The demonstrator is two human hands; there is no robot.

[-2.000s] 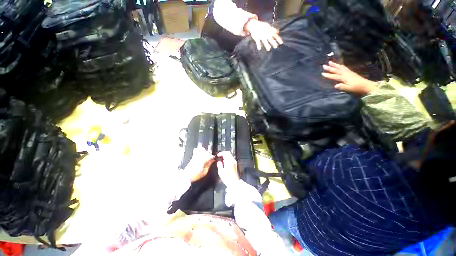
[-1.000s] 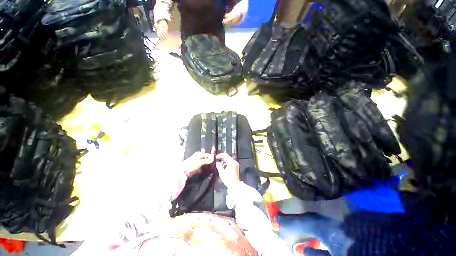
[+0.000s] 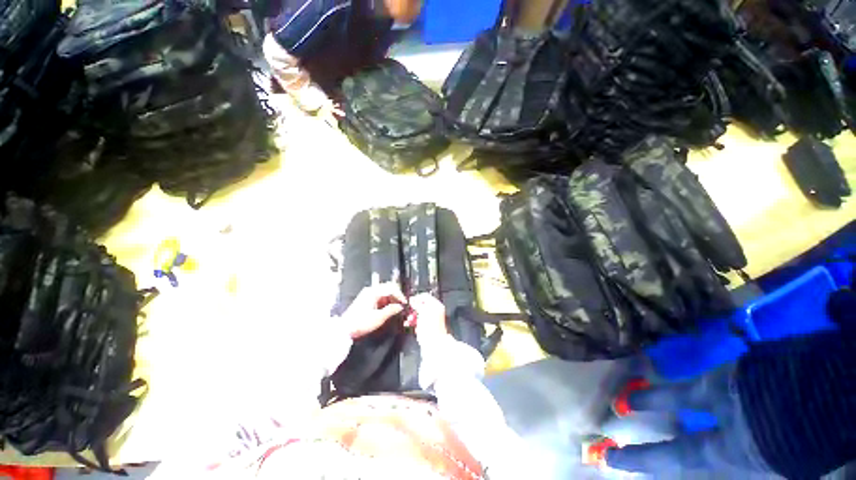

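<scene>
A camouflage backpack (image 3: 452, 267) lies in front of me on the pale yellow table, its back side up. Two camouflage shoulder straps (image 3: 402, 239) run along its middle. My left hand (image 3: 374, 311) and my right hand (image 3: 427, 317) meet over the lower part of the straps. Their fingertips are close together on the dark strap area. The exact small piece between the fingers is too blurred to name. Loose black webbing straps (image 3: 491, 328) lie at the backpack's right side.
Stacks of backpacks (image 3: 178, 94) stand at the left. Several upright backpacks (image 3: 601, 253) stand at the right. Another backpack (image 3: 392, 117) and a coworker's hand (image 3: 314, 99) are at the far side. A yellow and blue item (image 3: 171, 262) lies left. A person stands at lower right.
The large black bag and the hands on it at the right are gone from there. The coworker at the right has moved away from the table. My hands stay on the straps, with fingers slightly shifted.
</scene>
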